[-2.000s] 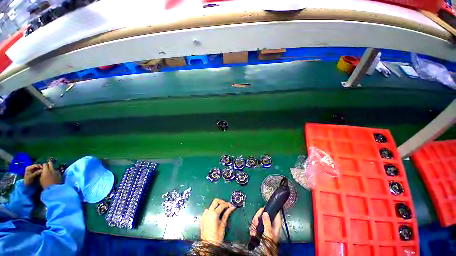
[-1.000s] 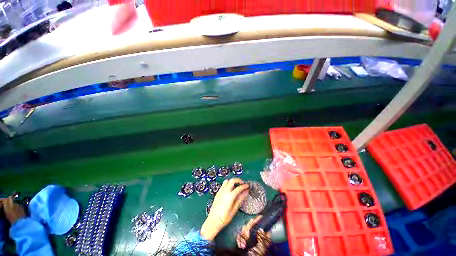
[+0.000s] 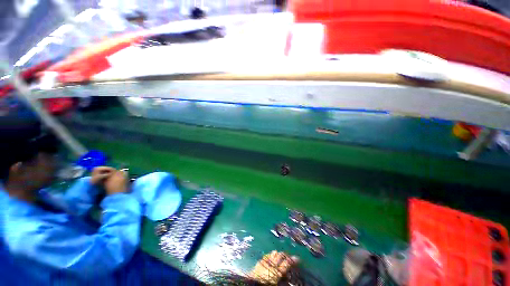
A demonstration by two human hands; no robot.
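My left hand is blurred and cut off by the bottom edge, with dark strands across it. I cannot tell whether it holds anything. Several round dark-and-metal units lie clustered just beyond it to the right. A blurred dark shape, probably the screwdriver, overlaps the round patch of screws at the bottom right. My right hand is not visible. Loose bright metal pieces lie left of my left hand.
A ribbed block of stacked metal parts stands left, beside a blue cap and a person in a light-blue smock. A red tray holding round units is at the right. The conveyor carries one unit, below a white shelf beam.
The view has swung left, bringing the neighbouring person into view and moving the red tray rightward. My left hand is away from the screw patch. My right hand has dropped out of view.
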